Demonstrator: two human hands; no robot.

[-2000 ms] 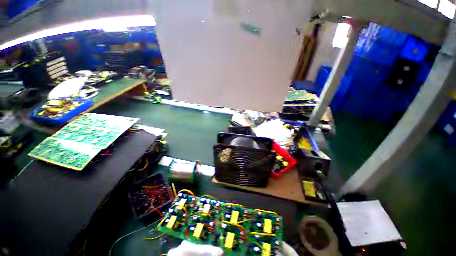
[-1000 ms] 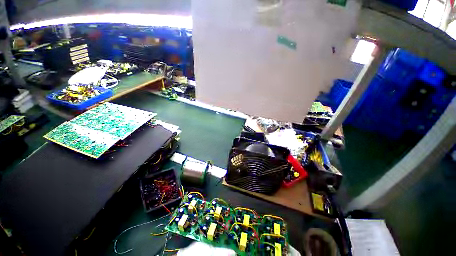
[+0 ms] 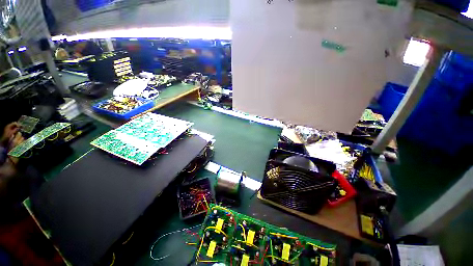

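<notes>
A green PCB panel (image 3: 267,240) lies component side up at the bottom centre, with yellow blocks and red, yellow and black wires; its lower part is cut off by the picture's edge. A small sliver of white, likely my left glove (image 3: 219,264), shows at the bottom edge by the panel; its fingers are hidden. My right hand is not in view. A black wire box (image 3: 196,198) with red and dark wires stands just behind the panel's left end. A solder wire reel (image 3: 228,183) lies beside it.
Pale green boards (image 3: 142,136) lie on a black separator sheet (image 3: 111,195) at left. A black fan (image 3: 296,183) and red tray (image 3: 341,189) stand at right. A blue parts bin (image 3: 123,107) is behind. A person's hand (image 3: 13,136) is by boards at far left.
The view has turned left, so the bench things have shifted right in the picture. The panel sits lower in frame. The white gloves, larger before, are now almost out of the picture.
</notes>
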